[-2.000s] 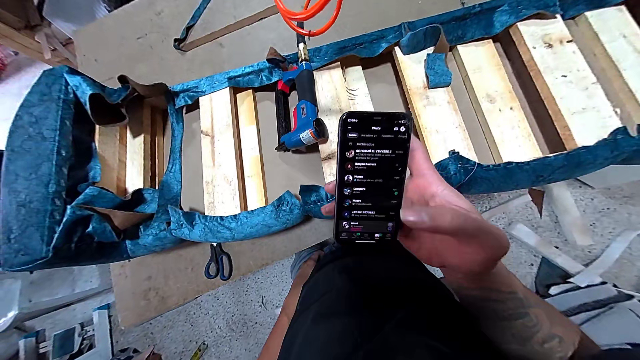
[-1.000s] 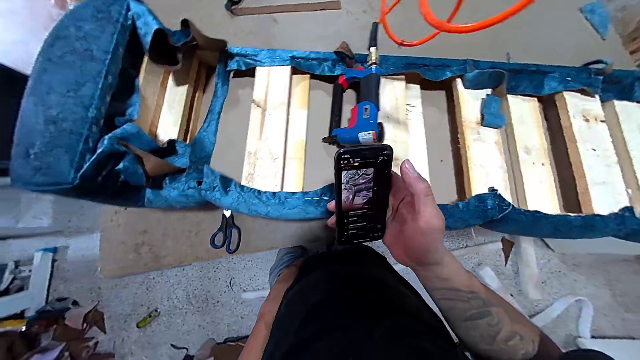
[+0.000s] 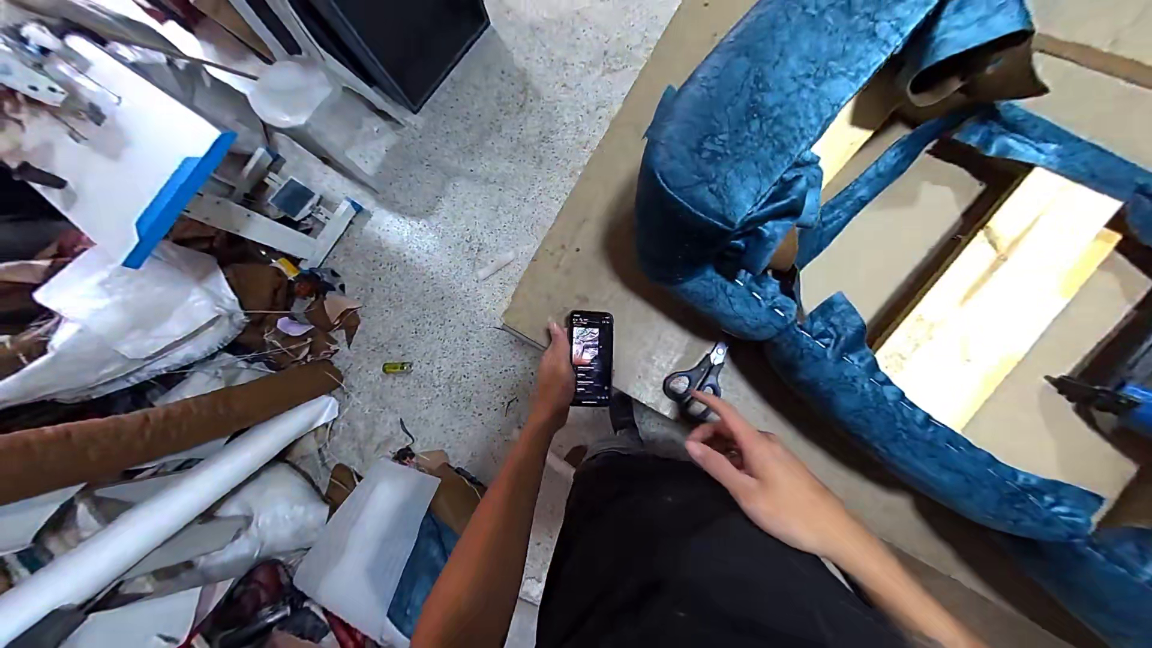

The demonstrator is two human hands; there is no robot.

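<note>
My left hand (image 3: 555, 367) holds a smartphone (image 3: 591, 358) upright by its left edge, with the lit screen facing me. Beside the scissors (image 3: 697, 382), which lie at the table's near edge, my right hand (image 3: 751, 468) hovers with its fingers partly curled and nothing held; its index fingertip overlaps the black handles in view. To the right lies a wooden frame (image 3: 999, 288) with blue upholstery fabric (image 3: 747, 135) wrapped and stapled around its rails. Part of a blue and black pneumatic stapler (image 3: 1125, 400) shows at the right edge.
The board tabletop (image 3: 594, 234) ends in a corner near the phone. On the speckled floor (image 3: 450, 216) lies a small yellow-green object (image 3: 397, 367). Fabric rolls (image 3: 171, 432) and scraps pile up at left, below a white sewing machine table (image 3: 135, 135). A white stool (image 3: 292, 94) stands behind.
The view has swung far to the left. The phone is now in my left hand alone; my right hand, beside it one second ago, is away to the right near the scissors.
</note>
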